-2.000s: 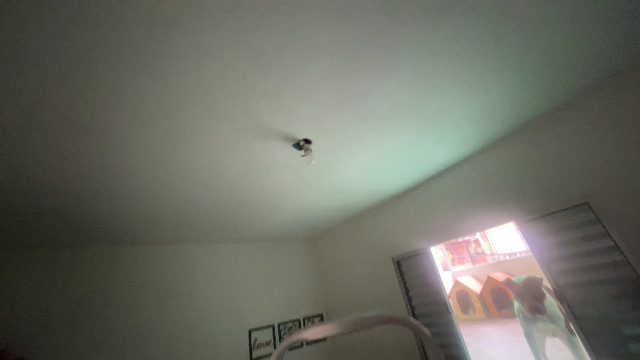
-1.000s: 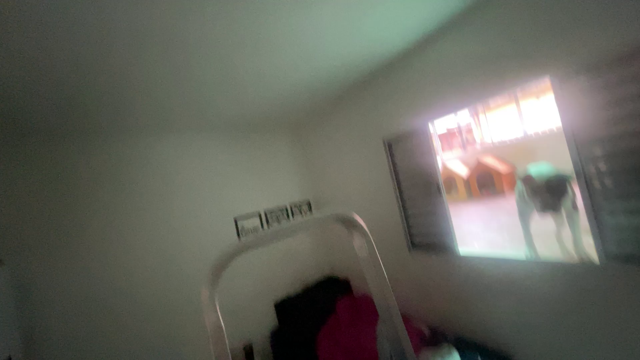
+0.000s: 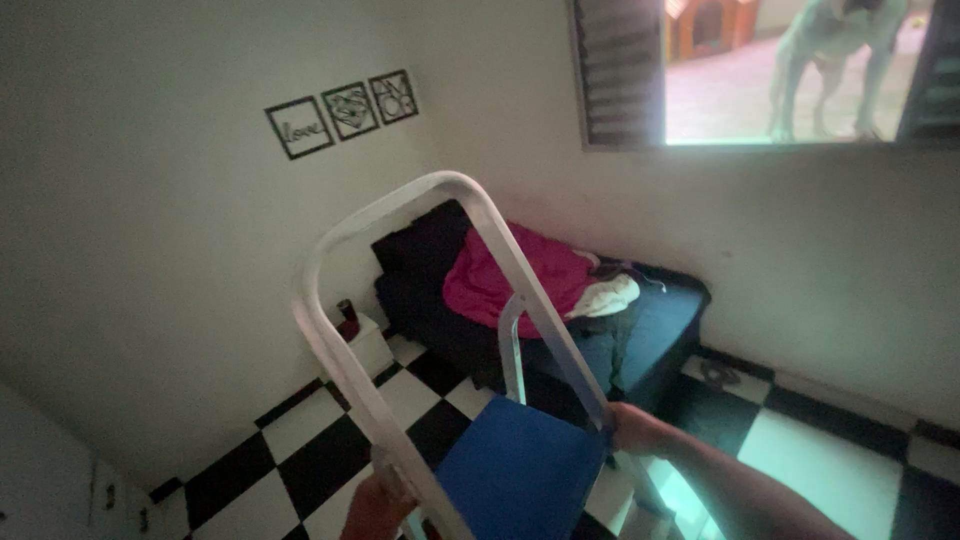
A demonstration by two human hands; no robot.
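Observation:
A stepladder with a pale metal frame (image 3: 450,180) and a blue platform (image 3: 521,469) stands in front of me, its rounded top rail rising above the platform. My left hand (image 3: 381,499) is closed around the left side rail at the bottom of the view. On the right side rail, beside the platform, my right hand (image 3: 637,429) has its grip, the forearm reaching in from the lower right. The ladder's lower parts are partly hidden by the platform and cut off by the frame edge.
Beyond the ladder is a bed (image 3: 664,322) with a pink blanket (image 3: 487,281). A small white nightstand (image 3: 367,349) is near the wall. The floor (image 3: 315,457) is checkered. A dog (image 3: 840,52) stands outside the open window; three wall frames (image 3: 349,111) hang left.
The view has swung down from the ceiling to the ladder, bed and floor. Both hands, out of sight in the earlier frames, now show on the side rails.

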